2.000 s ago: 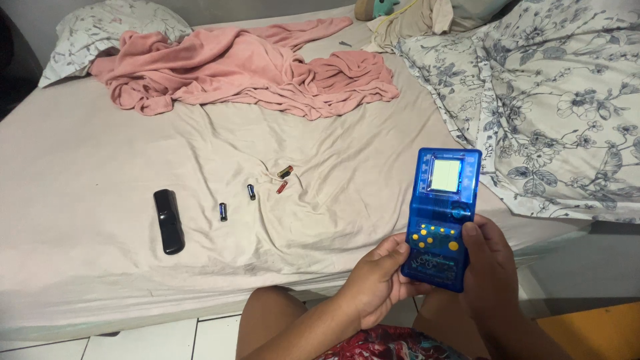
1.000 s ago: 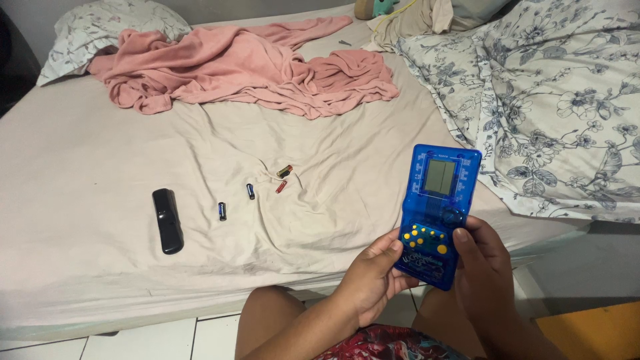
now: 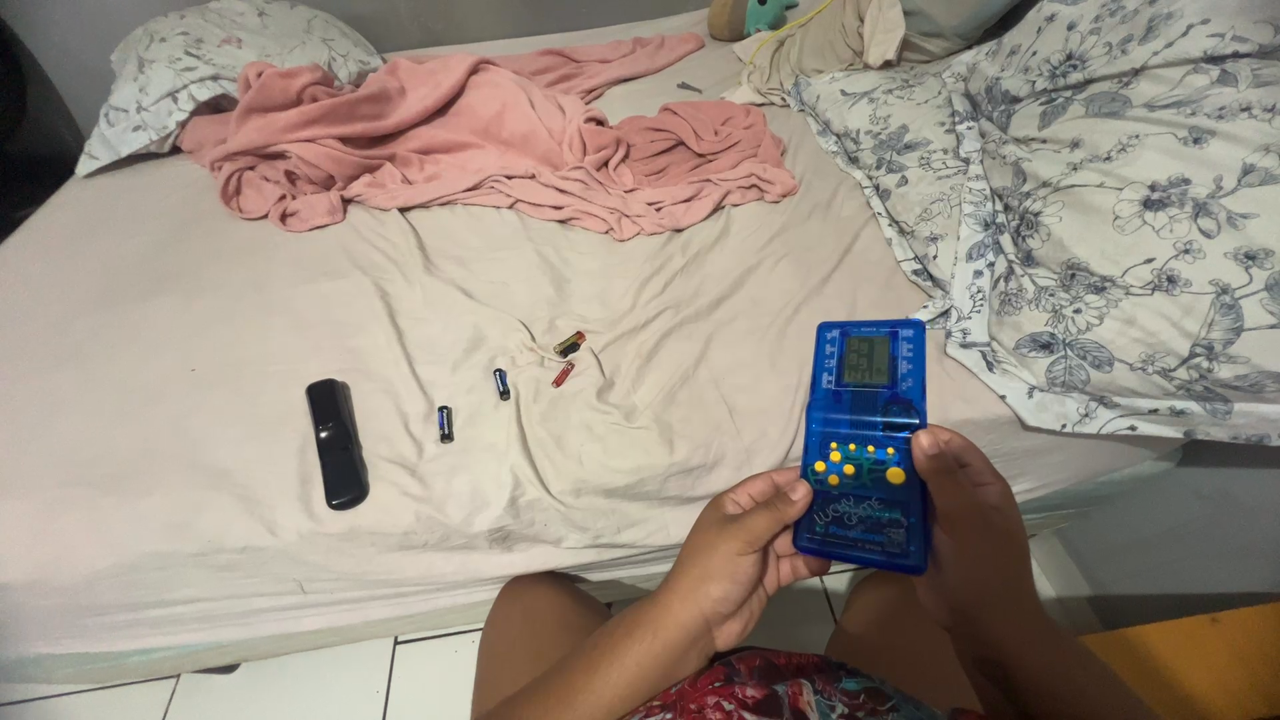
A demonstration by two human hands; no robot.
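Observation:
Both my hands hold a translucent blue handheld brick game [image 3: 866, 440] upright, its screen and yellow buttons facing me. My left hand [image 3: 745, 545] grips its lower left edge, thumb at the side. Along the right edge is my right hand [image 3: 968, 525], its thumb beside the large yellow button; its other fingers are mostly hidden. The screen shows dark characters. On the bed to the left lie two blue batteries, one [image 3: 445, 424] nearer the remote and one [image 3: 502, 384] farther right, then a red battery [image 3: 563, 375] and a black-and-gold battery [image 3: 570, 344].
A black remote control [image 3: 337, 444] lies on the bed sheet [image 3: 200, 330]. Behind are a crumpled pink blanket [image 3: 450, 140] and a patterned pillow [image 3: 230, 50]. Floral bedding [image 3: 1130, 220] covers the right side. White floor tiles [image 3: 290, 680] show below, with an orange surface [image 3: 1195, 655] at lower right.
The game's screen has gone from lit or filled, to vertical bars, to dark characters. My right thumb has moved off the large yellow button to the edge beside it.

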